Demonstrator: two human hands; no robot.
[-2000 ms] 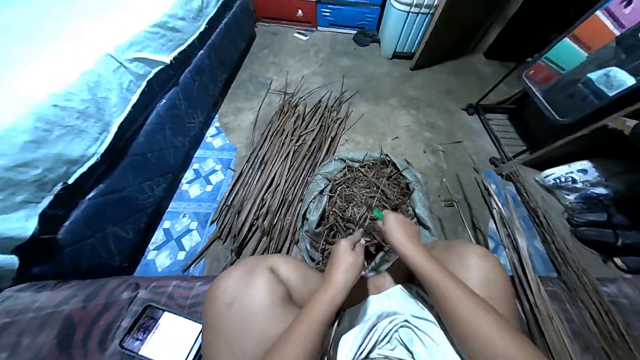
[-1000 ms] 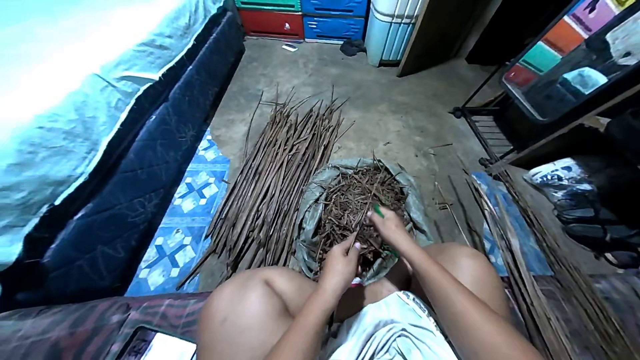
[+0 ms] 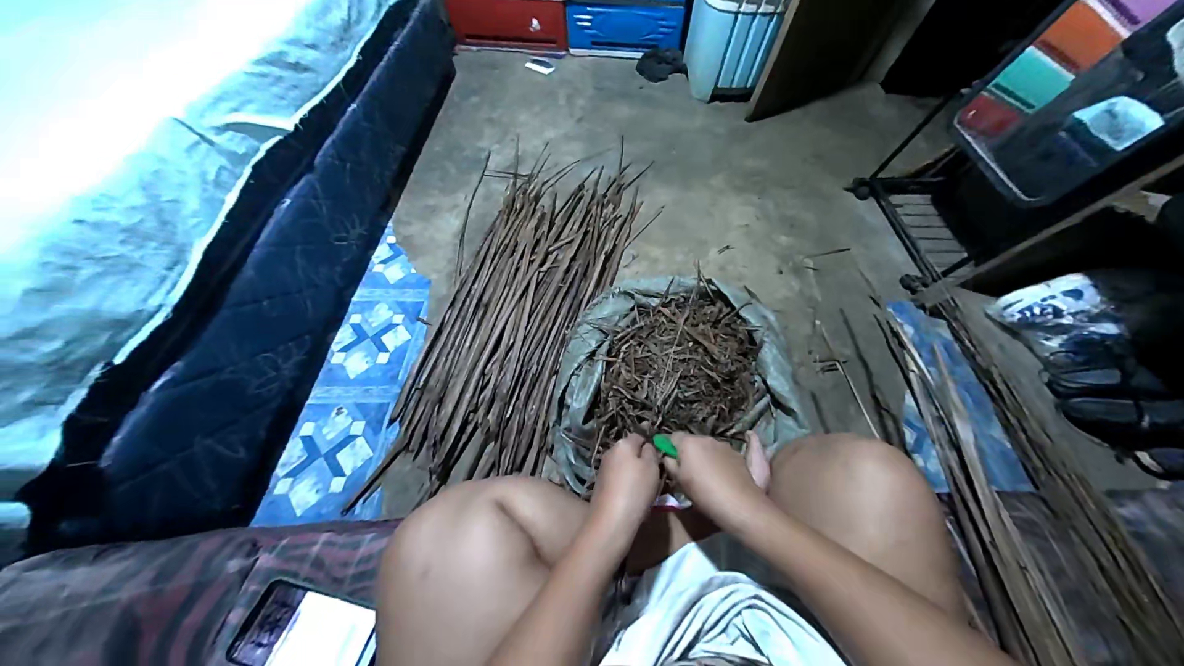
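Observation:
My left hand (image 3: 631,467) and my right hand (image 3: 708,467) are close together at the near rim of an open sack (image 3: 782,388). Short brown dried plant pieces (image 3: 680,361) fill the sack. From my right fist a small green object (image 3: 665,446) sticks out, perhaps the handle of a tool; its other end is hidden. My left fingers are closed, and whether they pinch a stalk cannot be made out. Left of the sack lies a large bundle of long dried brown stalks (image 3: 523,324) on the floor.
More long stalks (image 3: 980,499) lean at the right beside my knee. A phone (image 3: 301,624) lies on the patterned seat at lower left. A dark blue mattress (image 3: 250,305) borders the left side. Shoes (image 3: 1064,314) and a black metal rack (image 3: 925,222) stand at right.
My hands have come closer together and down to the sack's near rim; before, my right hand was farther over the plant pieces.

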